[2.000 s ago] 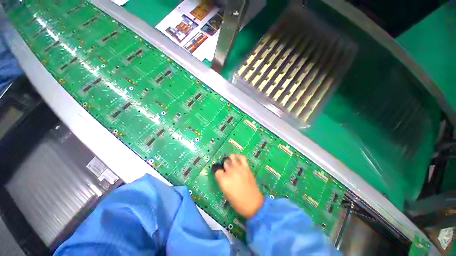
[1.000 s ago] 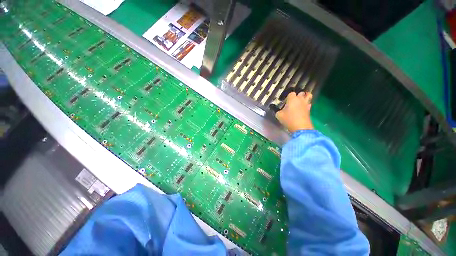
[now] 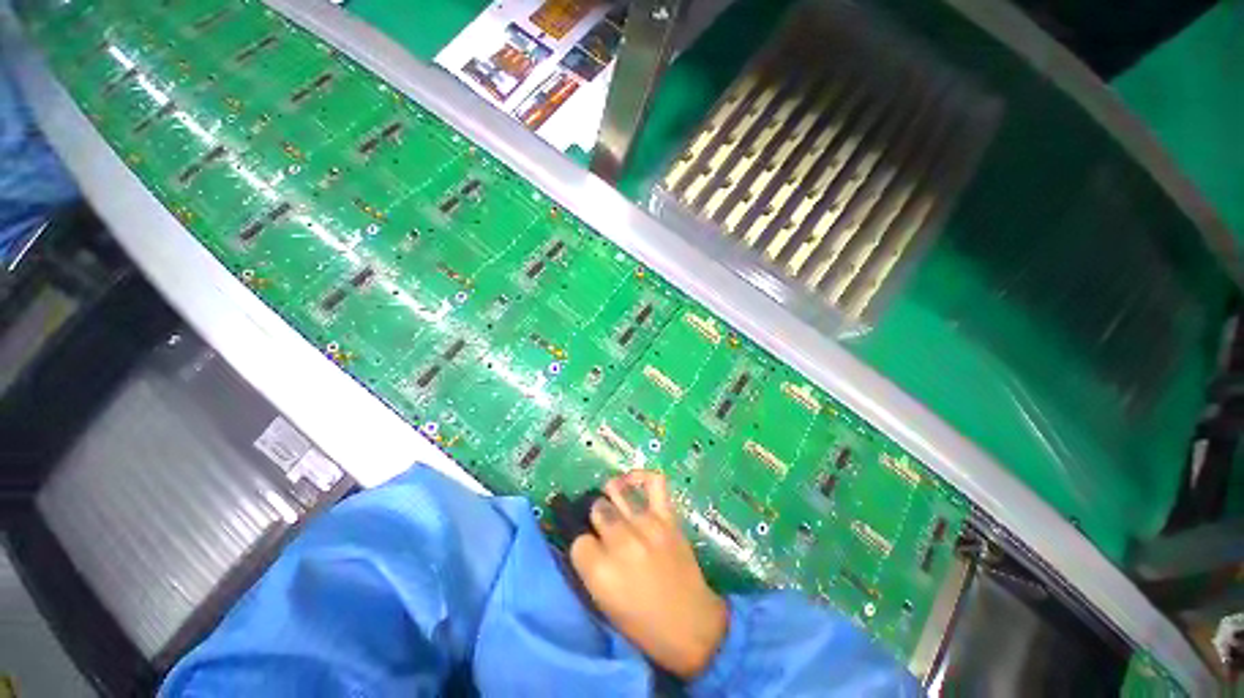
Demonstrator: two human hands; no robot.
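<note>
Green PCB panels (image 3: 409,232) lie butted in a row along the rail. Several pale connectors (image 3: 764,457) stand on the nearer right panel, among dark board components. My right hand (image 3: 648,566) is low over the near part of this panel, with its fingers curled down and dark finger cots at the fingertips. The fingers hide what lies under them, so I cannot tell whether a part is held. My left hand is not visible; only its light blue sleeve shows at the bottom. A clear component tray (image 3: 805,191) holds rows of cream-gold parts on the green shelf.
Silver-white conveyor rails (image 3: 955,436) run along both sides of the boards. Instruction sheets (image 3: 532,68) lie left of a metal post (image 3: 634,96). Transparent ribbed trays (image 3: 1098,246) lie right of the filled tray. A ribbed tray (image 3: 164,464) sits in a dark frame at lower left.
My right hand went from the board up to the filled tray, then back down to the near part of the board. A pale connector now shows just beyond its fingers.
</note>
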